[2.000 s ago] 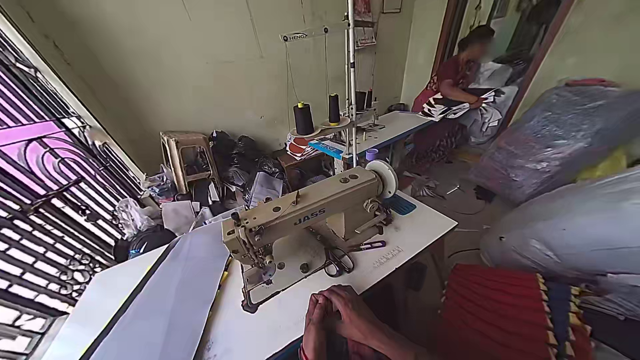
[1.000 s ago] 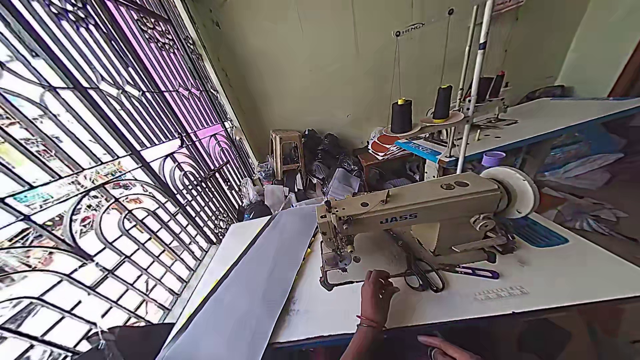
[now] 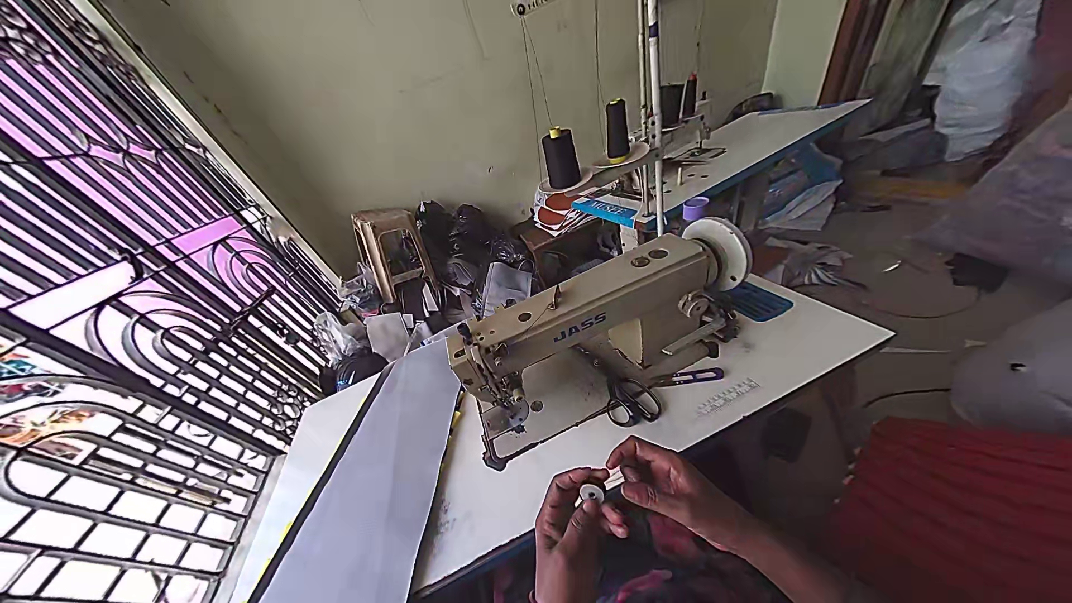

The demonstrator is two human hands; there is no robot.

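Note:
Between the thumb and fingers of my left hand (image 3: 576, 523) is a small round bobbin (image 3: 591, 492) with a pale face and a centre hole. My right hand (image 3: 662, 481) is close beside it, thumb and fingertips pinched together; whether they hold a thread cannot be made out. Both hands are at the front edge of the white sewing table (image 3: 502, 515). Behind them stands a beige JASS sewing machine (image 3: 586, 327). Black-handled scissors (image 3: 634, 402) lie beneath its arm, with a purple-handled tool (image 3: 691, 377) to their right and a clear ruler (image 3: 727, 397) nearer the edge.
A long grey-white sheet (image 3: 368, 486) covers the table's left part. Black thread cones (image 3: 562, 159) stand behind the machine. A metal grille (image 3: 167, 276) is at the left, a wooden stool (image 3: 392, 251) and bags at the wall, and red fabric (image 3: 955, 511) at the lower right.
My left hand was at the table beside the scissors one second ago; now it is at the front edge, holding the bobbin. My right hand has come up beside it. The view has swung right.

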